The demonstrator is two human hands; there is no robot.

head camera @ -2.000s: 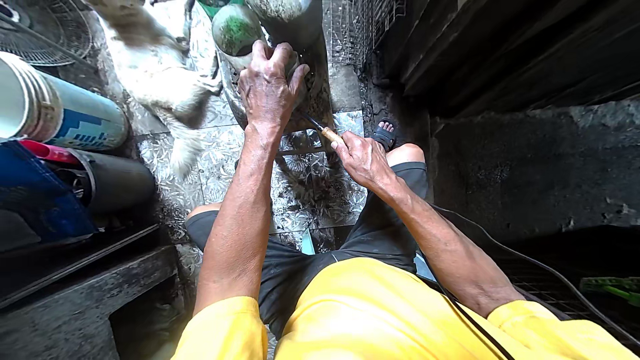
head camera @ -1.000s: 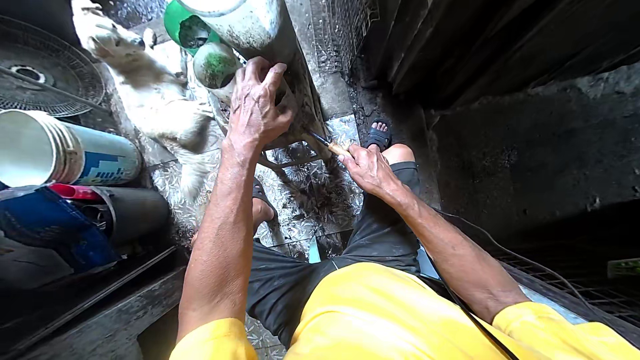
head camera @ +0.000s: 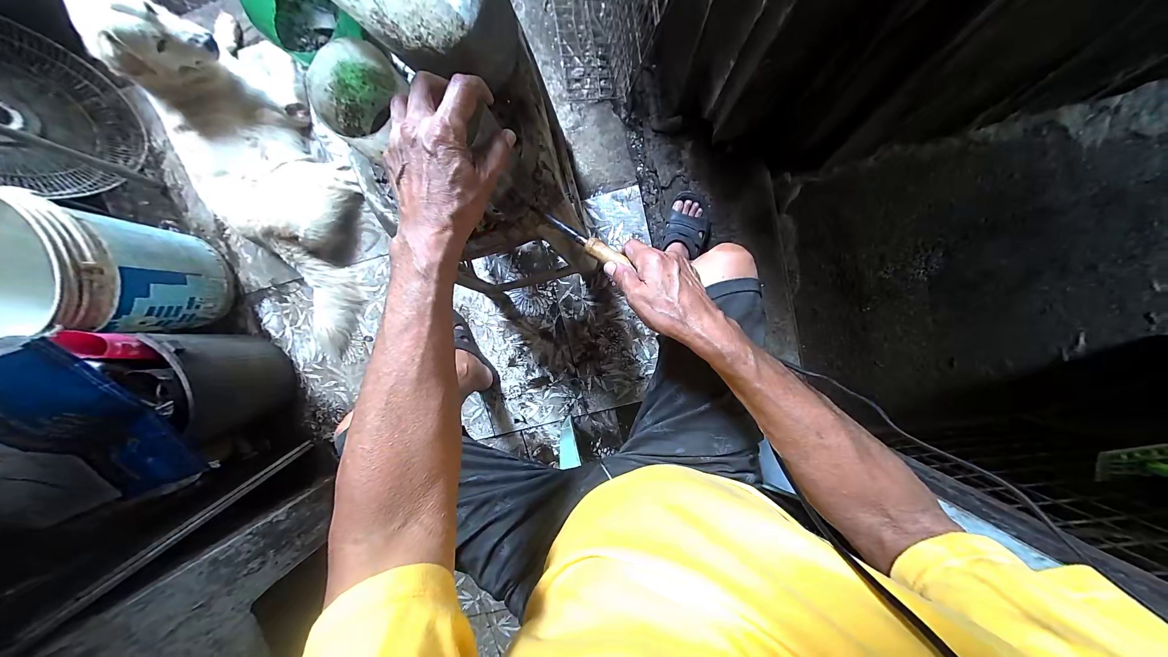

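My right hand [head camera: 664, 287] grips the wooden handle of a thin metal-shafted tool [head camera: 602, 252]; its shaft points up and left, and its tip is hard to make out against a worn wooden stand or bench [head camera: 538, 137]. My left hand [head camera: 443, 155] reaches over that stand with bent, spread fingers. Something greyish shows between its thumb and fingers, but whether they hold it is unclear. Touching or close by its fingertips is a rounded pale vessel with green growth [head camera: 354, 89]. A larger pale, stained container [head camera: 438, 32] lies just above.
A white dog [head camera: 265, 182] lies on the patterned tile floor at upper left. Left of it are a round fan grille [head camera: 68, 114], a white bucket [head camera: 164, 274] and a dark bin [head camera: 242, 383]. Wire mesh [head camera: 584, 46] stands at top. A black cord [head camera: 876, 406] runs at right.
The fingers of my left hand have shifted at the stand. My right hand keeps the wooden-handled tool, with its shaft still angled toward the stand. The view has shifted somewhat.
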